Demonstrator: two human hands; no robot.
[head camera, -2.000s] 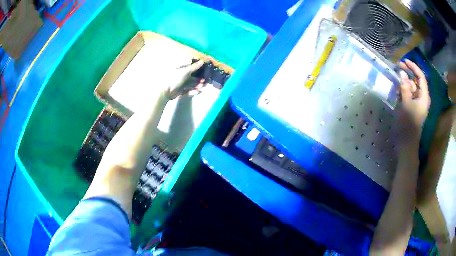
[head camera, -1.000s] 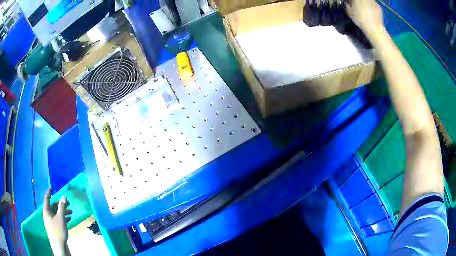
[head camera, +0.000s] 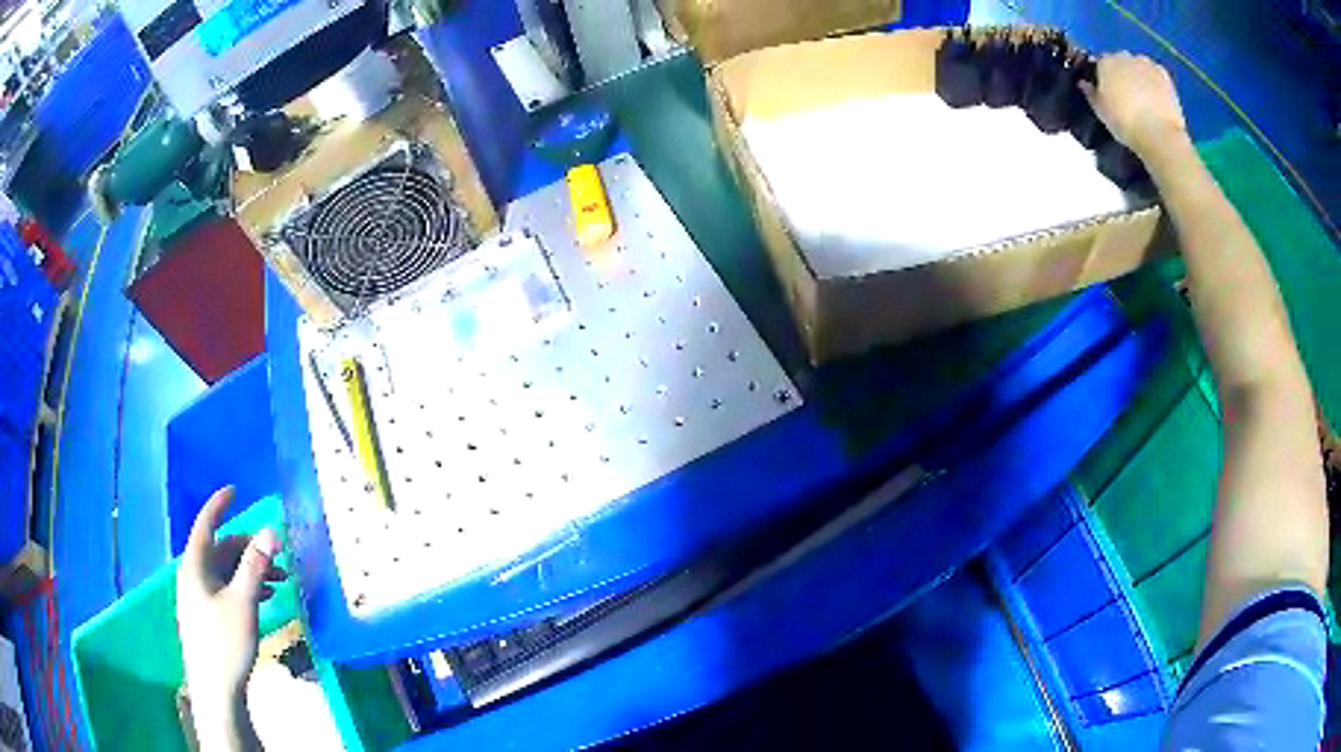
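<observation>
My right hand (head camera: 1138, 106) reaches over the far right edge of the cardboard tray (head camera: 971, 301), at the row of black power adapters (head camera: 1037, 85). Its fingertips are at the adapters; whether they grip one cannot be told. The adapters line the tray's far and right edge, and a white liner (head camera: 897, 176) covers the rest. My left hand (head camera: 228, 595) is raised over the left green tote (head camera: 133, 669), fingers apart and empty. The clear jig (head camera: 508, 294) lies at the far end of the perforated plate (head camera: 544, 441), with no adapter visible in it.
A round fan guard (head camera: 380, 235) stands behind the jig. A yellow strip (head camera: 363, 434) and a thin dark rod lie on the plate's left side. A yellow-orange tool (head camera: 590, 204) lies at its far right. A keyboard (head camera: 588, 632) is under the plate. A blue bin (head camera: 221, 456) stands left.
The view has swung from the left tote to the plate and right-hand tray. My left hand has left the adapters in the left tray. My right hand has moved from the jig to the right tray.
</observation>
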